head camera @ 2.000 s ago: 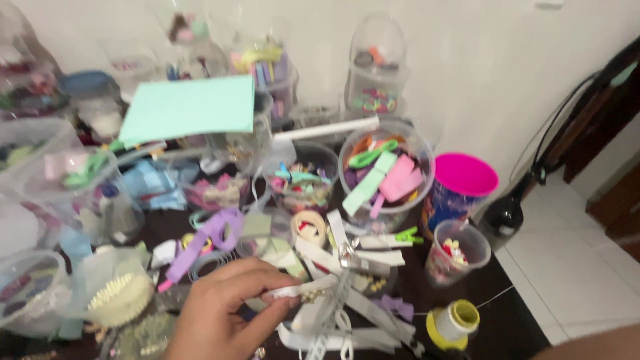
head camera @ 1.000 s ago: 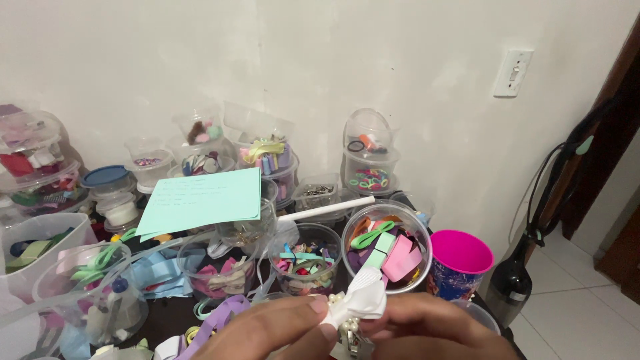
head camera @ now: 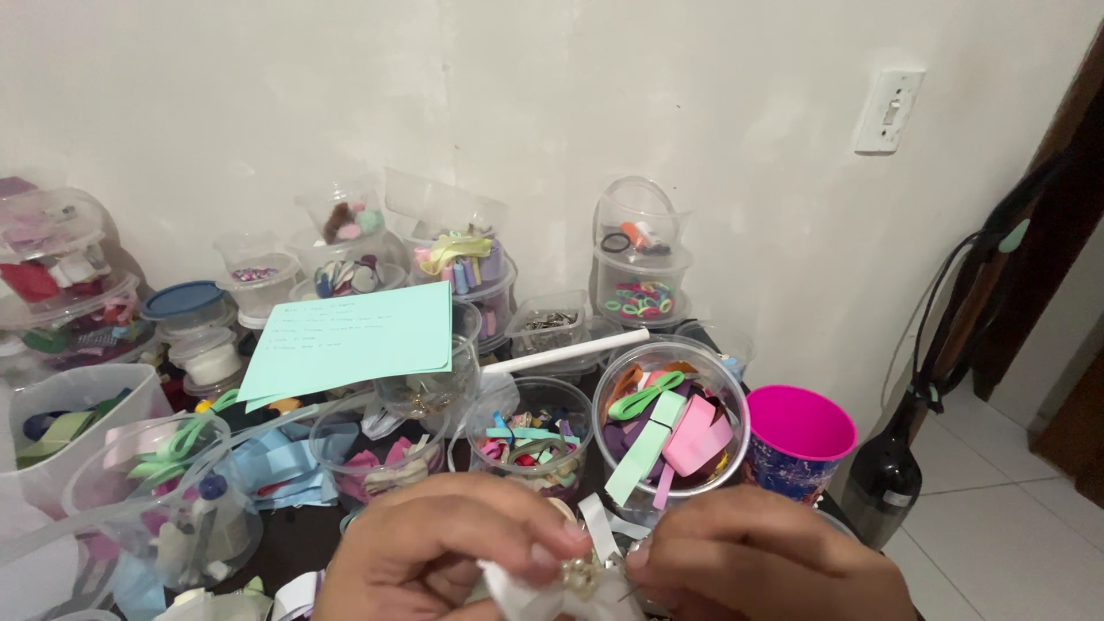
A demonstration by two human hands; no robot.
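Note:
Low in the view, my left hand [head camera: 457,543] pinches a white ribbon bow [head camera: 526,595] with a cluster of pearl-like beads [head camera: 580,576] at its middle. My right hand [head camera: 759,552] is at the bow's other side, its fingertips closed near the beads; whether it grips the bow or some thin item there is unclear. Behind the hands lie white ribbon strips [head camera: 599,528], partly covered. A clear tub of colourful ribbons [head camera: 742,423] and a tub of small ribbon pieces [head camera: 526,448] stand just beyond.
Stacked clear tubs [head camera: 642,285] line the wall. Mint paper sheets with handwriting [head camera: 354,341] rest over containers, beside a white stick [head camera: 565,351]. A pink-rimmed cup [head camera: 798,440] and a dark bottle [head camera: 884,474] stand at right. Light blue ribbon [head camera: 280,461] lies at left.
Two seconds ago one hand held white ribbon over the table; one second ago both hands were at the white bow. They have since come lower in view. The view itself has tilted up.

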